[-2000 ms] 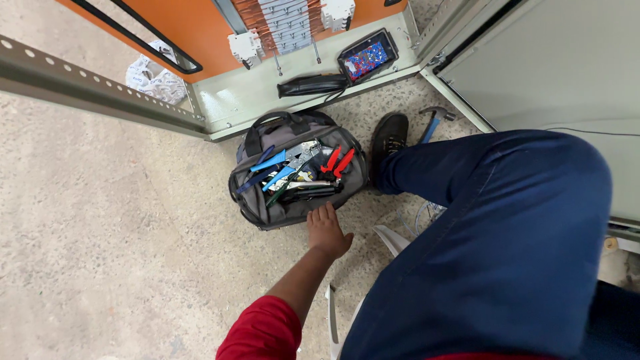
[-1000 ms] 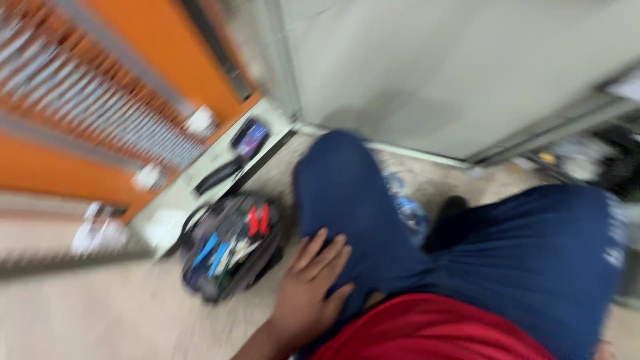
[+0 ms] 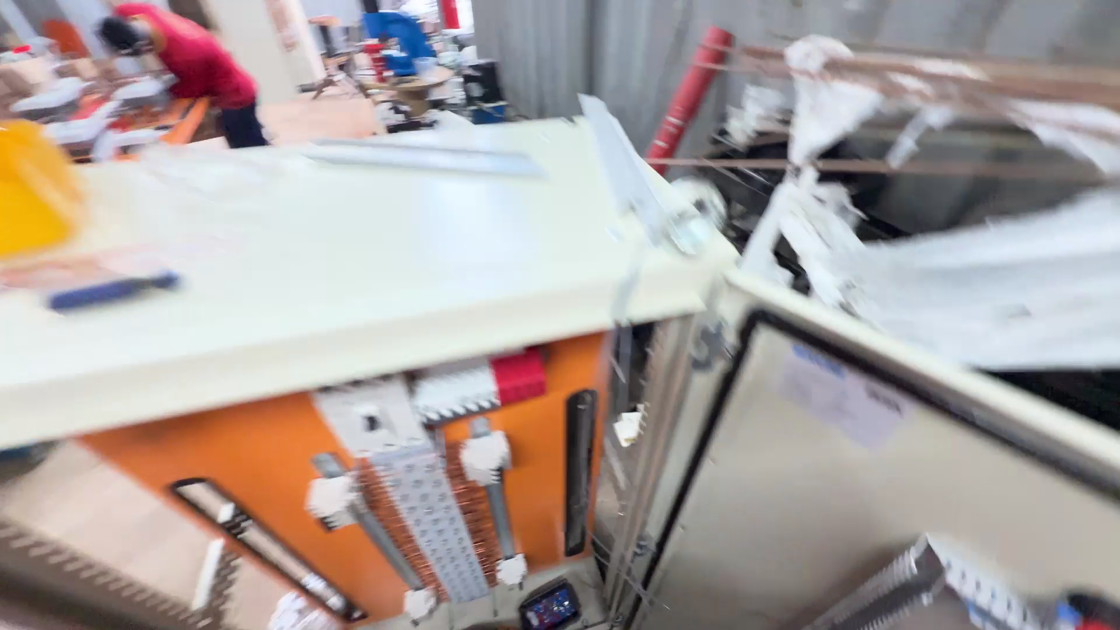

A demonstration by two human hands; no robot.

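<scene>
Neither of my hands shows in the view of now. An electrical cabinet stands in front of me, its orange mounting plate point(image 3: 560, 455) carrying circuit breakers point(image 3: 455, 391), copper busbars and a perforated grey strip point(image 3: 433, 516). On the cabinet's pale top point(image 3: 394, 236) lie a blue-handled tool point(image 3: 114, 290), blurred, and a flat metal strip point(image 3: 429, 158). A phone point(image 3: 551, 606) with its screen lit rests at the cabinet's bottom.
The cabinet door point(image 3: 814, 490) stands open at right, with a paper on it. Behind are white plastic wrapping point(image 3: 989, 280) and a red tube point(image 3: 691, 96). A yellow object point(image 3: 35, 188) is at left. A co-worker point(image 3: 197, 66) bends over a bench far back.
The view has swung up from the floor to the cabinet's top. One hand, earlier near the tool bag and then on the knee, is out of view, as is the bag.
</scene>
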